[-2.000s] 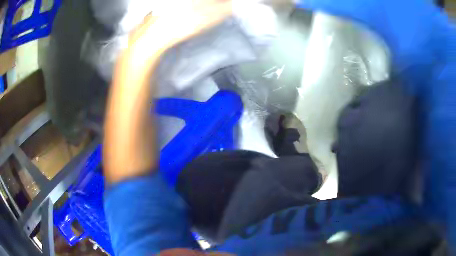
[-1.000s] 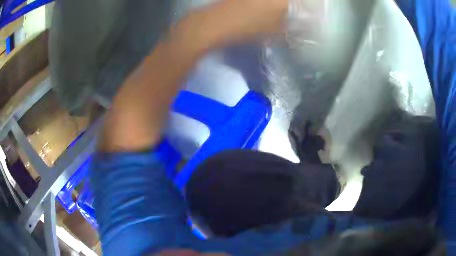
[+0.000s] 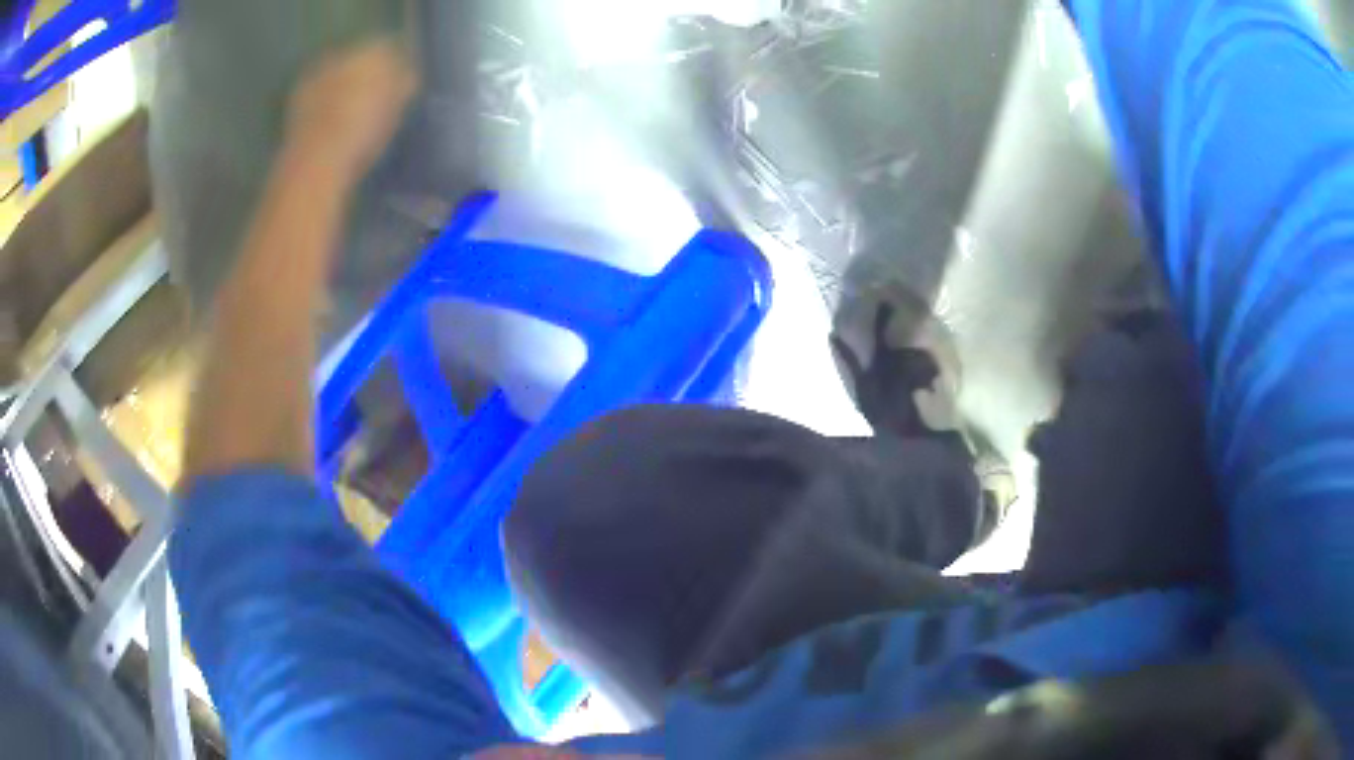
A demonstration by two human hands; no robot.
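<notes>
My left hand is at the upper left, blurred, against the dull grey-green woven sack. Its fingers are not clear, so I cannot tell if it grips the sack. My right hand is out of the picture past the top edge; only its blue sleeve shows at the right. Clear, crinkled plastic with shiny folds spreads across the upper middle, in front of my legs.
A glossy blue plastic stool with open gaps stands beside my knee. A grey metal frame and brown cartons are at the left. Another blue plastic piece is at the top left. My shoe is on the floor.
My left arm has swung from the top middle to the upper left, over the sack. More of the blue stool shows. The plastic at the top has shifted and spread.
</notes>
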